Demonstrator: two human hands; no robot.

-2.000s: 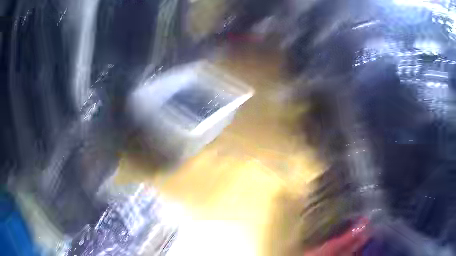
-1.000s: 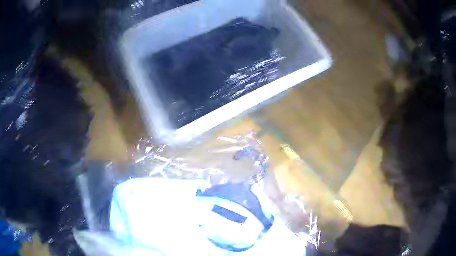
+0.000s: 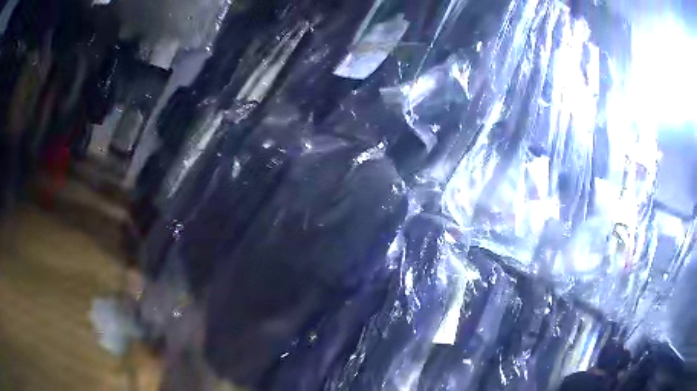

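Dark garments in clear glossy film (image 3: 306,206) hang close together in front of me and fill the middle of the view. Brightly lit clear film (image 3: 565,130) with white glare streaks covers the upper right. A white tag or paper piece (image 3: 373,50) shows near the top middle, and a pale strip (image 3: 451,309) shows lower down among the film. Neither of my hands can be made out. The picture is blurred and tilted.
A tan floor (image 3: 53,282) runs along the left as a narrow aisle. A pale blurred item (image 3: 115,322) is at its edge. A small red item (image 3: 57,164) shows at far left. A very bright light (image 3: 669,69) glares at the upper right.
The view has swung from the floor up to the hanging garments. The white tub with dark contents and the pale-blue bagged shirt below it have left the picture.
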